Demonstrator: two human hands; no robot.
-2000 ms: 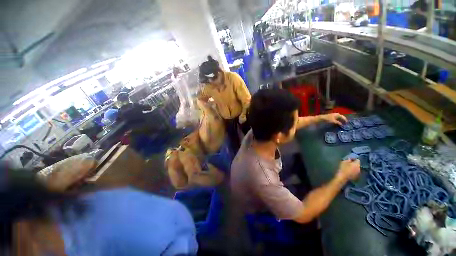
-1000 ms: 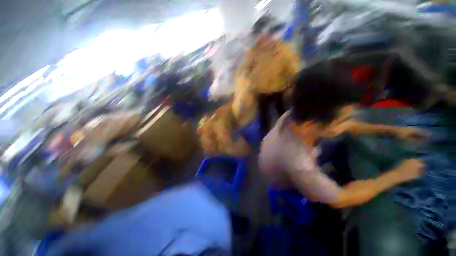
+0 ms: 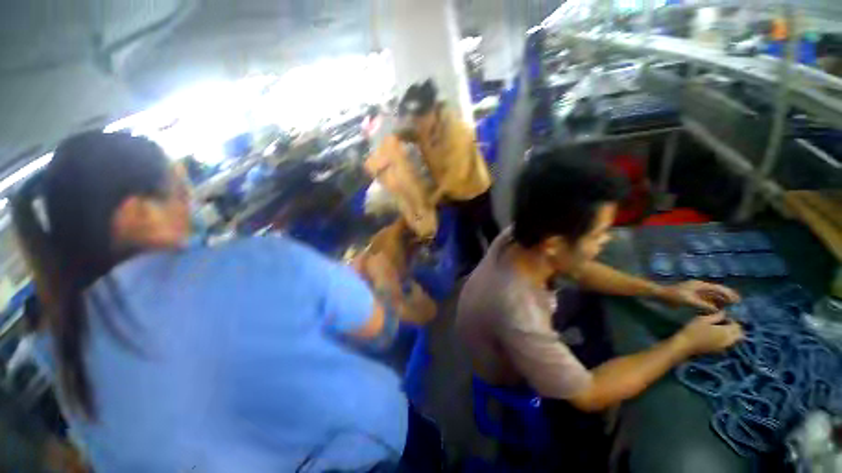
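Neither of my hands can be made out in the head view. What lies nearest on the table is a heap of blue-grey ring-shaped parts (image 3: 771,369) at the right, on a dark green worktable (image 3: 660,406). Behind the heap, more flat blue-grey parts (image 3: 715,265) lie in rows. A seated person in a pale shirt (image 3: 517,309) has both hands at the heap's left edge; what the fingers hold is too blurred to tell.
A person in a blue shirt (image 3: 231,351) fills the left foreground. A person in yellow (image 3: 457,157) stands behind, by brown sacks (image 3: 402,263). A blue stool or crate (image 3: 499,411) is under the seated person. Whitish rags (image 3: 817,443) lie at the lower right.
The view has swung and is less blurred than one second ago. The blue-shirted person now stands higher, with head and arm showing. The seated person's hands have come together at the heap.
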